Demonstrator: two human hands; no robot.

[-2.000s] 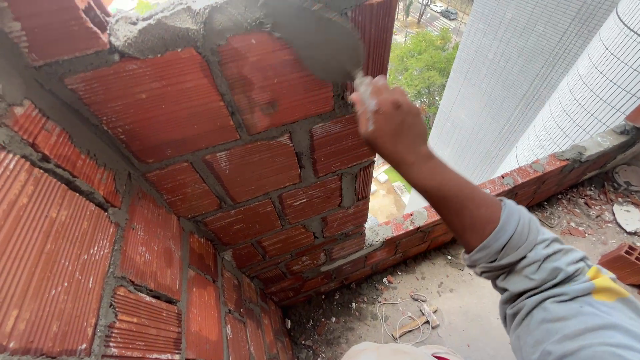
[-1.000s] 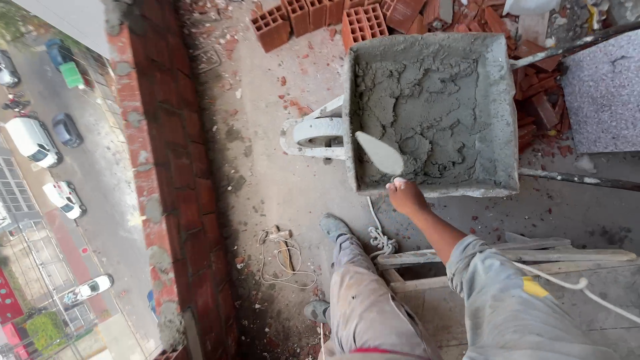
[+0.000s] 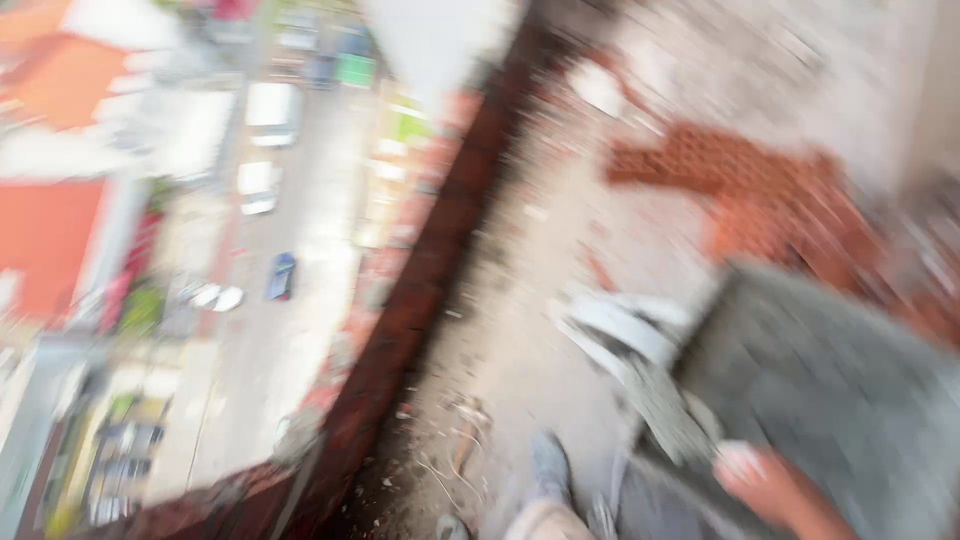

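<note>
The view is strongly blurred. My right hand (image 3: 750, 469) is closed on the pale handle of a trowel (image 3: 667, 409), at the near left edge of the wheelbarrow tray (image 3: 825, 382). Grey mortar seems to cover the trowel's blade, which points up and to the left. More grey mortar (image 3: 847, 420) lies in the tray, its surface too blurred to make out. My left hand is out of the picture.
A low brick wall (image 3: 420, 285) runs diagonally along the floor's edge, with a street and vehicles far below. Hollow clay bricks (image 3: 780, 195) lie beyond the wheelbarrow. Cord and debris (image 3: 457, 457) lie near my shoes (image 3: 551, 457).
Two seconds ago the trowel was against the upper brick wall; a second ago it was over the mortar. Now it is at the tray's edge with a grey load. The view has turned.
</note>
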